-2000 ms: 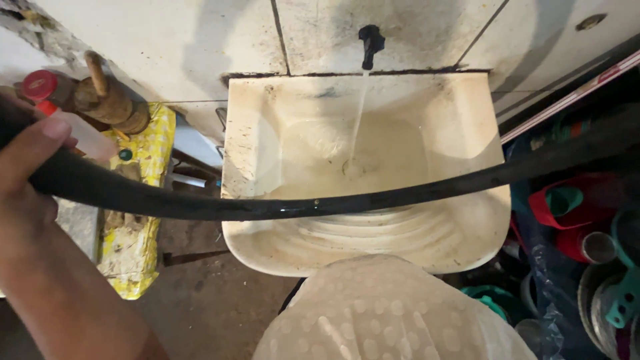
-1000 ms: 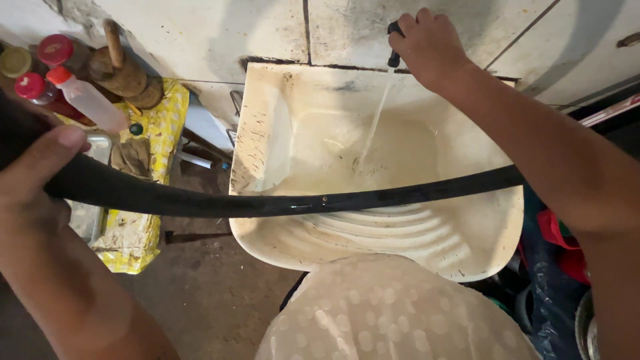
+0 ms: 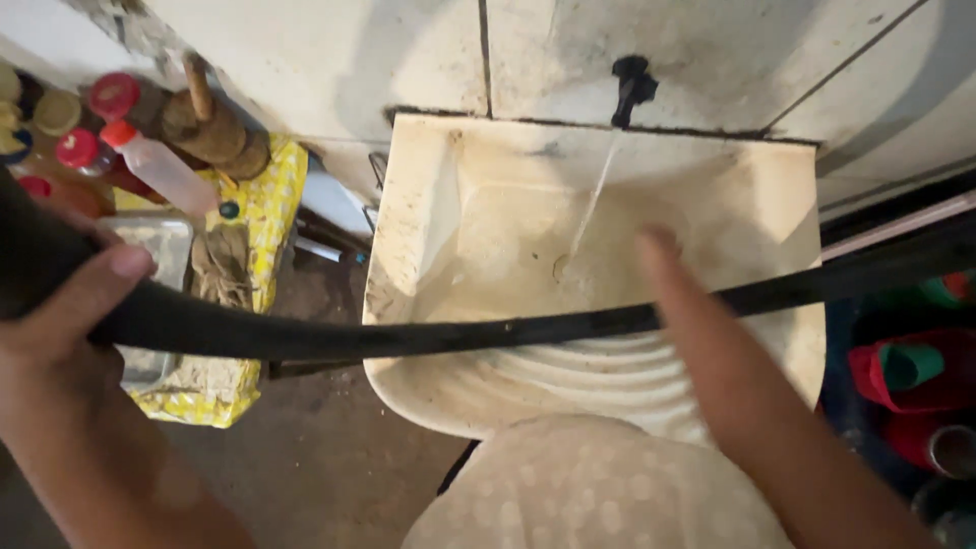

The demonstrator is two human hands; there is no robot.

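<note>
A long black rubber tube or tire [image 3: 427,337] curves across the view above the sink. My left hand [image 3: 69,313] grips it at the left, thumb on top. My right hand [image 3: 662,248] is blurred, over the basin and just past the black band; its fingers are hard to make out, and whether it holds anything cannot be told. Beneath lies a cream wash sink [image 3: 427,393] with a ribbed front slope and cloudy water at its drain end. From the black tap [image 3: 633,88] on the wall, a thin stream of water runs into the basin.
On the left, a table with a yellow checked cloth [image 3: 278,198] bears a pink-capped bottle [image 3: 164,168], jars, a wooden mortar [image 3: 206,126], a clear plastic container [image 3: 156,236] and a rag [image 3: 221,263]. Red and green plastic vessels [image 3: 915,366] stand low at the right. A tiled wall rises behind the sink.
My right hand, on the tap one second ago, has come off it and down over the basin. Water ran in the earlier frames too. My left hand still grips the black band.
</note>
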